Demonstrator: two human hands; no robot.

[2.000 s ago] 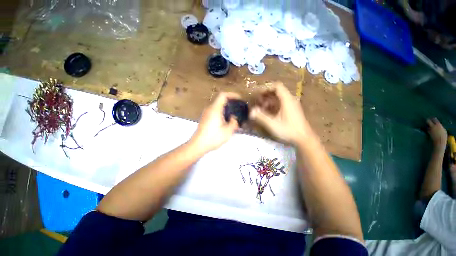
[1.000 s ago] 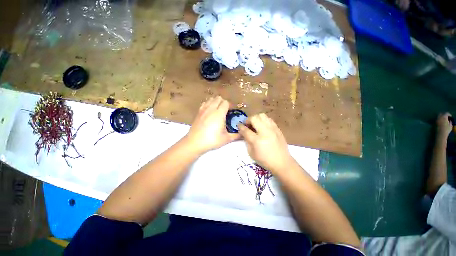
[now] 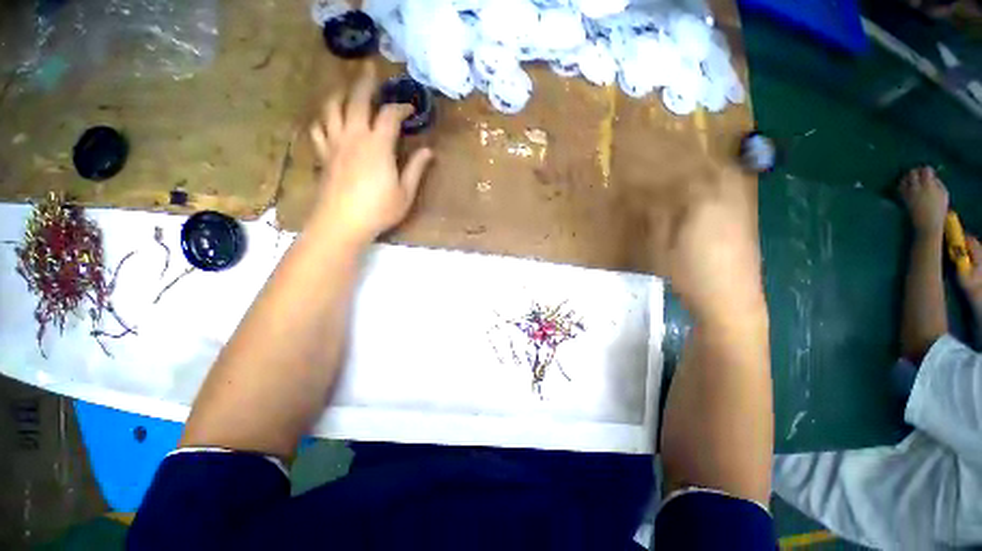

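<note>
My left hand [image 3: 364,161] reaches over the brown board [image 3: 485,215], fingers spread, with the thumb and fingertips at a round black housing [image 3: 409,104]. Whether it grips the housing is unclear. My right hand [image 3: 700,231] is blurred by motion at the board's right side; I cannot see its fingers clearly. A black housing with a pale inside [image 3: 758,152] lies at the board's right edge, just beyond my right hand and apart from it. Another housing [image 3: 351,34] sits behind my left hand, near the pile of white discs [image 3: 538,43].
A small wire bunch [image 3: 544,334] and the main wire pile [image 3: 62,258] lie on the white sheet. More black housings sit at left [image 3: 100,153], [image 3: 212,240]. Clear plastic lies upper left [image 3: 140,38], a blue tray upper right [image 3: 813,19]. Another person's hand [image 3: 924,199] is at far right.
My hands have moved apart from the housing between them. My left hand has gone up and left to another housing; my right hand has moved right. A housing now shows at the right edge.
</note>
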